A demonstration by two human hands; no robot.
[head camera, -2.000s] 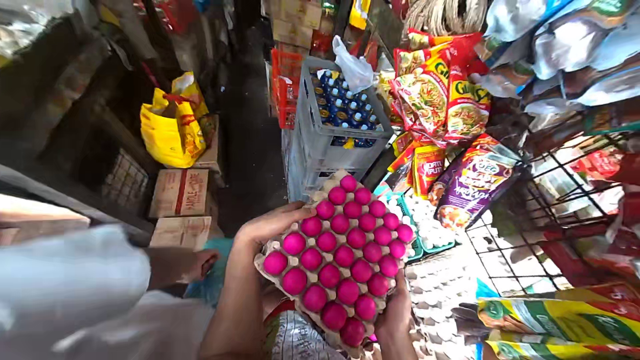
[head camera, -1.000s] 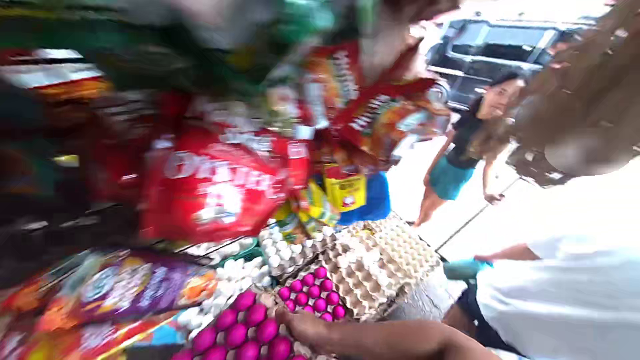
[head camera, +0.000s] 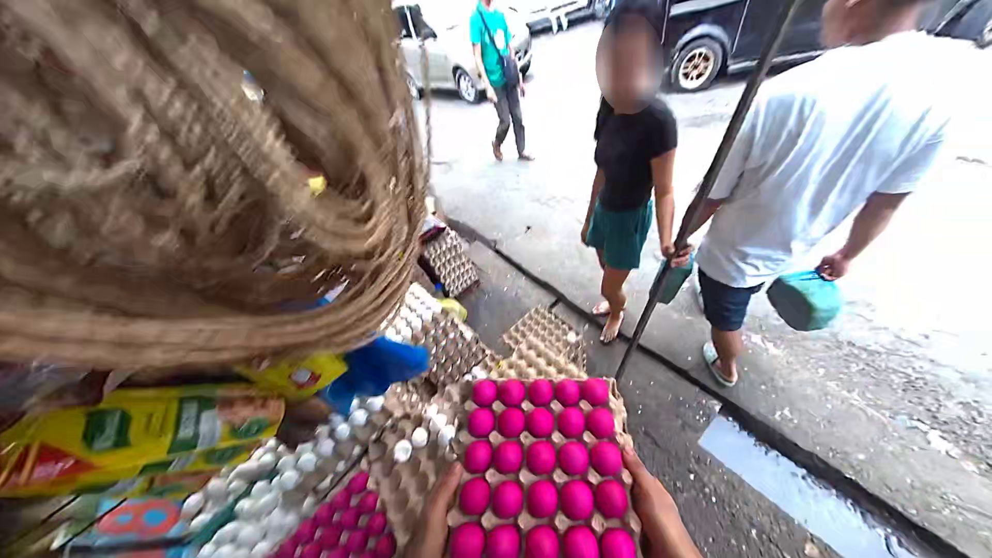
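A cardboard tray of bright pink eggs [head camera: 541, 459] is held level at the lower middle of the view. My left hand [head camera: 435, 511] grips its left edge and my right hand [head camera: 655, 504] its right edge, thumbs along the sides. To the left lie another tray of pink eggs [head camera: 349, 519], white eggs [head camera: 263, 496] and a mostly bare egg tray [head camera: 399, 473] with a few white eggs. Beyond the held tray are stacked egg trays [head camera: 542, 341].
A thick bundle of rope [head camera: 201, 170] hangs close at upper left, above yellow packets [head camera: 147, 434]. A slanting pole [head camera: 705, 186] stands to the right. Two people are near it, one carrying a teal bag [head camera: 806, 301]; another person walks farther off, near parked vehicles. A gutter runs along the pavement.
The view has swung from the shop's inside toward the street. The pink egg tray, tilted in my hands two seconds ago, is now level between them. The person in white now stands farther off.
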